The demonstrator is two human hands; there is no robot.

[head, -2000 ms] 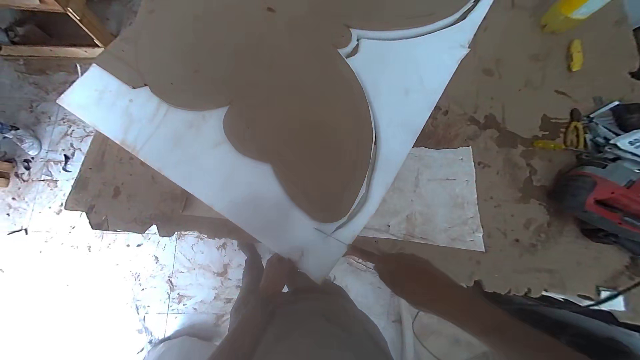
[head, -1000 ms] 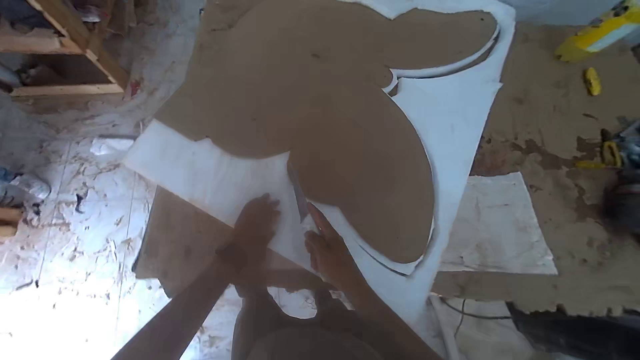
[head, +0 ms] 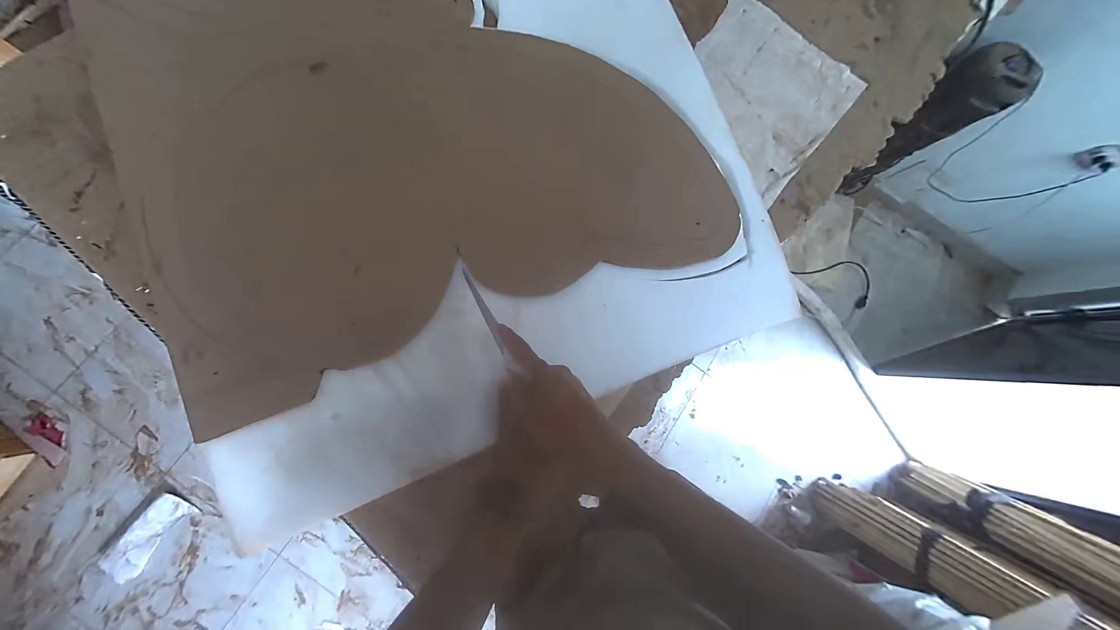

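A brown sheet (head: 367, 175) with a scalloped edge and rounded lobes lies against a white sheet (head: 385, 437), which shows along its lower and right sides. A narrow knife (head: 481, 306) reaches up from my right hand (head: 547, 394), its tip at the notch between two lobes. My right fingers are closed around its lower end. My left hand (head: 516, 455) is blurred and overlaps the right hand and wrist; its fingers cannot be made out. A thin dark slit shows in the white sheet near the right lobe.
Brown board extends beneath the sheets, with a stained white sheet (head: 774, 96) at the upper right. Beyond it are a dark cylinder (head: 984, 74) and a loose cable (head: 862, 284). Tied bundles of thin poles (head: 927, 534) lie at the lower right. The tiled floor (head: 79, 359) bears scraps.
The view has turned and shifted. The left hand, spread on the white sheet one second ago, is now close against the right hand. The knife remains at a notch of the brown sheet.
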